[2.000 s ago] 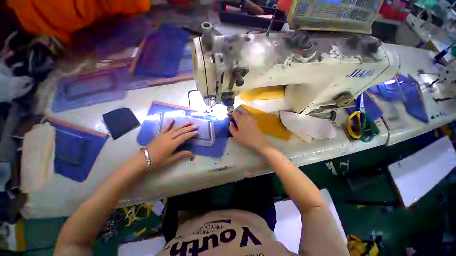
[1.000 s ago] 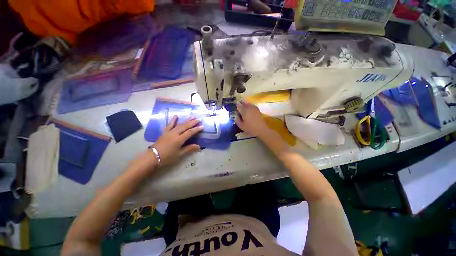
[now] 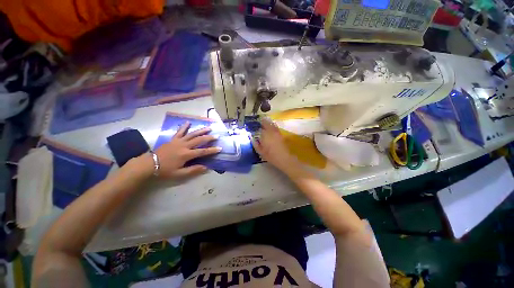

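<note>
A blue clear sewing template (image 3: 169, 128) with a pale slot outline lies flat on the machine bed, its right part under the brightly lit needle area (image 3: 239, 132). My left hand (image 3: 183, 151) lies flat on the template with fingers spread, holding nothing. My right hand (image 3: 270, 145) is at the template's right edge, just right of the needle; its fingertips are blurred by glare, so its grip cannot be told. The off-white sewing machine (image 3: 298, 76) stands over the work. A mustard fabric piece (image 3: 304, 151) lies right of my right hand, partly under the forearm.
A white piece (image 3: 346, 151) and yellow and green scissors (image 3: 407, 149) lie right. A dark square piece (image 3: 127, 146), another template (image 3: 70, 174) and pale fabric pieces (image 3: 35, 185) lie left. More templates (image 3: 177, 62) lie behind. A control panel (image 3: 380, 22) stands behind the machine.
My left hand has shifted left relative to the template, its fingers more spread, and its forearm now reaches the dark square's edge. My right hand stays near the needle. The view has shifted slightly.
</note>
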